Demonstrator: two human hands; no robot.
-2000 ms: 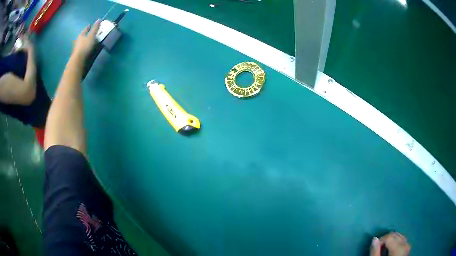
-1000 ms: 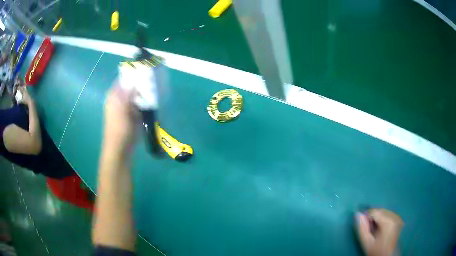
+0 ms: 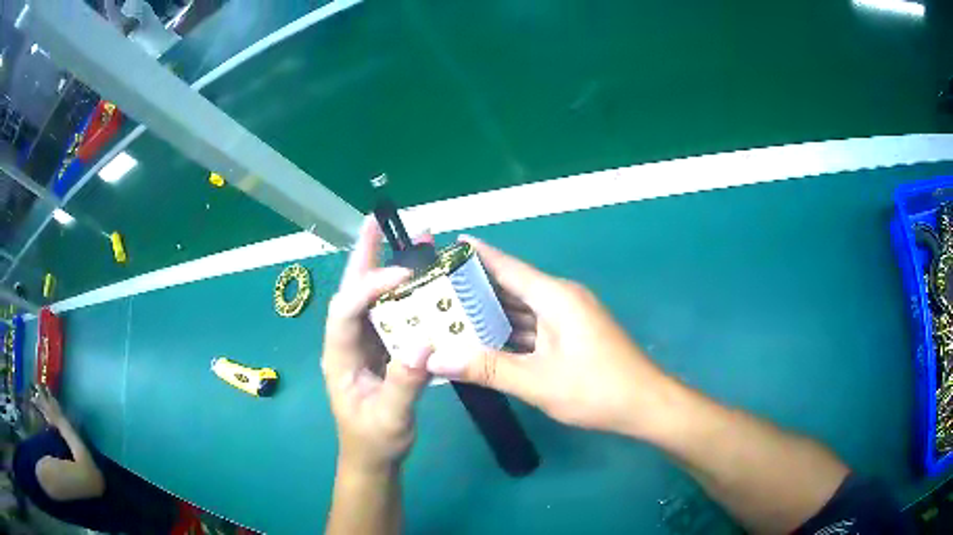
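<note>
My left hand (image 3: pixel 366 366) and my right hand (image 3: pixel 564 355) both hold a microphone body (image 3: pixel 483 303) in front of me. Its white control panel (image 3: pixel 426 319) with gold-rimmed holes faces me, and both thumbs rest at its lower edge. A gold trim ring (image 3: pixel 455 256) sits at the top of the barrel around the black neck (image 3: pixel 392 225). A small white connector (image 3: pixel 378 181) shows at the neck tip. The black handle (image 3: pixel 496 428) points down to the right.
A loose gold ring (image 3: pixel 293 291) and a yellow utility knife (image 3: pixel 246 377) lie on the green bench (image 3: pixel 669 282) at left. A blue bin (image 3: pixel 917 313) of rings stands at the right edge. A metal post (image 3: pixel 209 125) rises from the white rail (image 3: pixel 627 188). A person (image 3: pixel 73 475) is at lower left.
My left hand has brought the microphone body from the far left to in front of me. My right hand has come up and now holds it too. The view has turned right, showing the blue bin.
</note>
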